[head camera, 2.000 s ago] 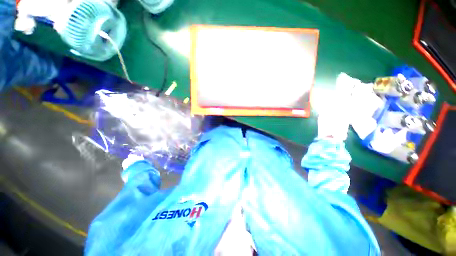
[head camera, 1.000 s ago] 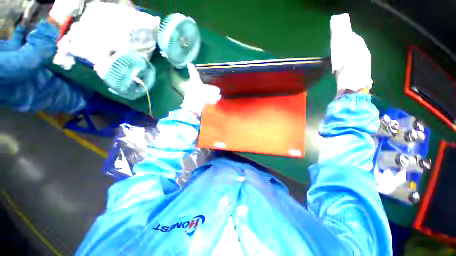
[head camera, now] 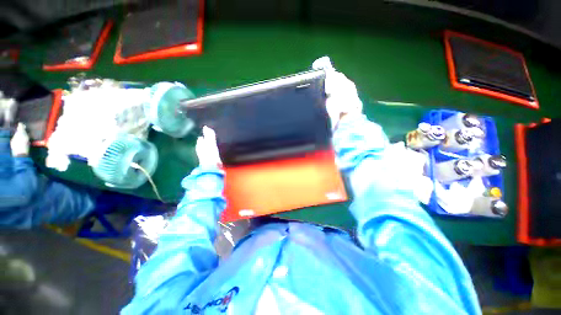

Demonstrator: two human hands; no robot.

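Note:
A closed dark laptop is held tilted up above an orange-red tray, its dark face towards me and its long edge raised at the far side. My left hand, in a white glove, is at the laptop's left side near the lower corner. My right hand, also in a white glove, grips the laptop's right side near the upper corner. The fingers behind the laptop are hidden.
Two teal fans and a white heap are at left. A blue bin with bottles and a crumpled white cloth is at right. Laptops on red-edged trays lie beyond. Another person's gloved hand is far left.
The laptop first lay on its tray, then was lifted by both hands. Since then its face has turned more towards me. The view has shifted, showing more trays beyond.

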